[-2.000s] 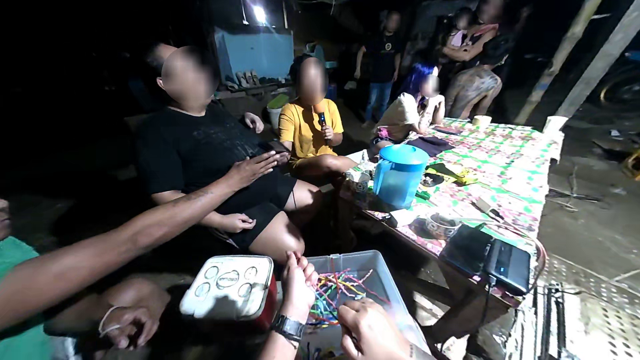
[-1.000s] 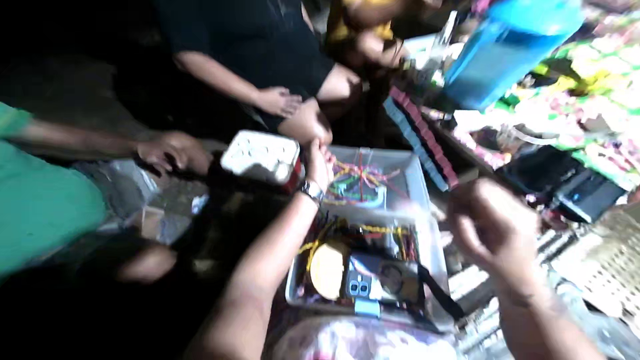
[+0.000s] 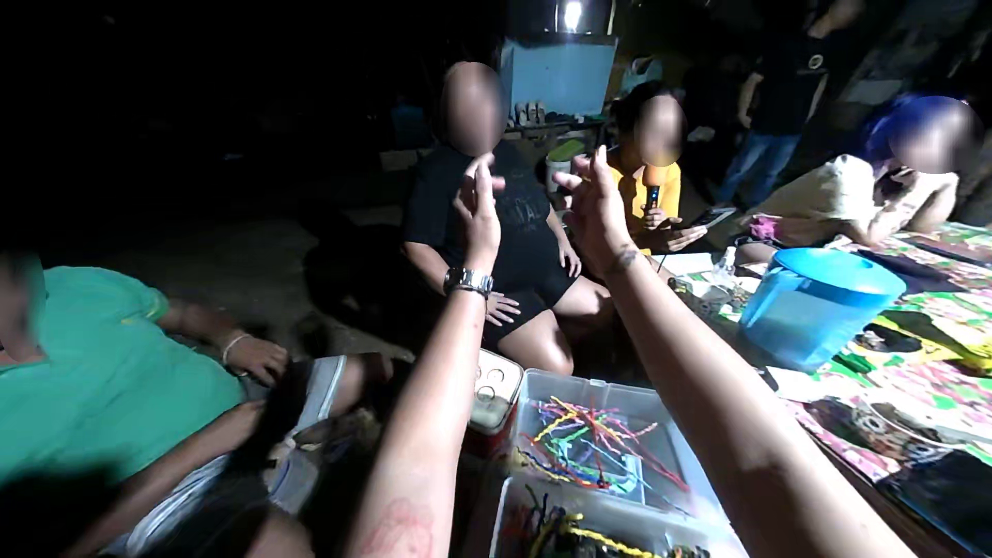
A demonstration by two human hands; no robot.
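Note:
My left hand (image 3: pixel 480 209), with a metal-band watch on its wrist, is raised with its palm turned inward and holds nothing. Facing it across a gap, my right hand (image 3: pixel 597 213) is also up, its fingers apart and empty. Below both forearms lies a clear plastic box (image 3: pixel 566 381), its upper section holding colorful braided cords (image 3: pixel 593 438). More braided cords, some yellow (image 3: pixel 608 540), lie in the nearer section. A red container with a white lid (image 3: pixel 494 387) stands just left of the box, partly hidden by my left forearm.
A blue plastic pitcher (image 3: pixel 814 310) stands on a table with a floral cloth (image 3: pixel 961 310) at the right. A person in green (image 3: pixel 101 364) sits at the left; one in black (image 3: pixel 519 209) sits ahead. Behind, a person in yellow (image 3: pixel 670 190) holds a microphone (image 3: pixel 652 190).
Both my hands have risen from around the box to in front of the seated person in black. The view has tilted up since one second ago.

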